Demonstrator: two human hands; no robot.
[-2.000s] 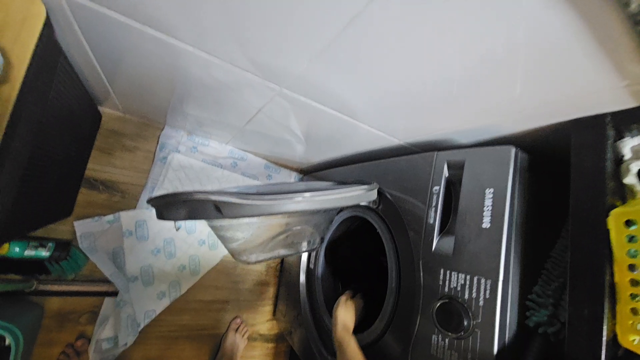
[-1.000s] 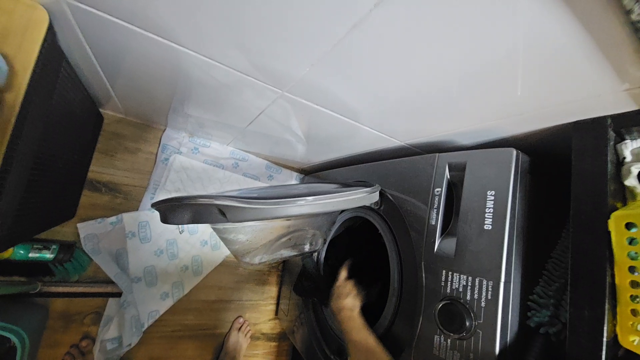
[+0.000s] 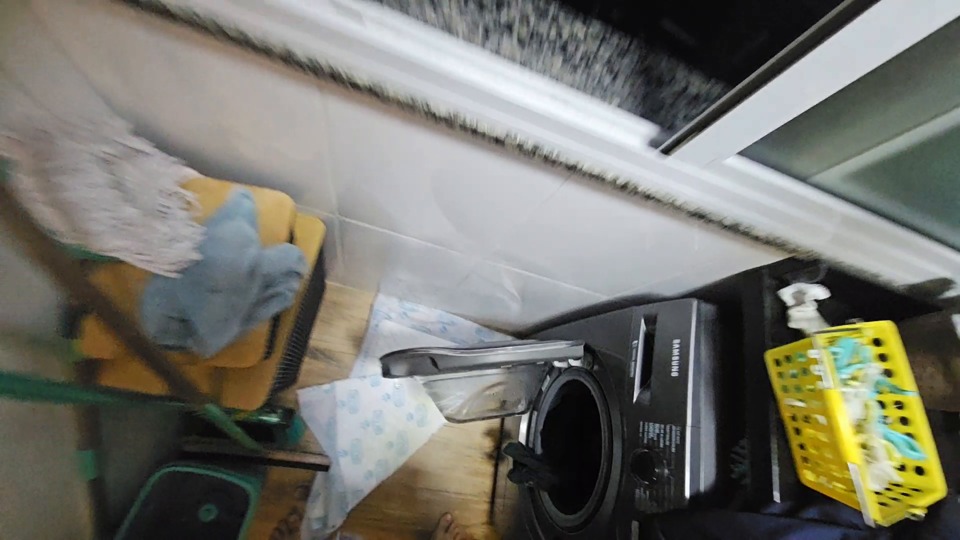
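Observation:
Neither of my hands shows in the head view now. A dark front-loading washing machine (image 3: 679,405) stands at the lower right, its round door (image 3: 484,367) swung out to the left. Over the lower left rim of the dark drum opening hangs a piece of dark cloth (image 3: 531,466). Inside the drum it is too dark to make anything out. To the right of the machine is a yellow plastic basket (image 3: 811,427) holding white and turquoise things, possibly pegs or cords.
Patterned white sheets (image 3: 382,420) lie on the wood-look floor. A grey cloth (image 3: 225,277) rests on a yellow-topped dark container (image 3: 251,382) at left. Long handles cross in front of it, above a green-rimmed dark bin (image 3: 191,502). A tiled wall (image 3: 465,225) runs behind; bare feet show below.
The hand that was at the drum opening has left the view. Dark cloth now hangs plainly over the rim. The view has swung up, showing the window ledge and more at the left.

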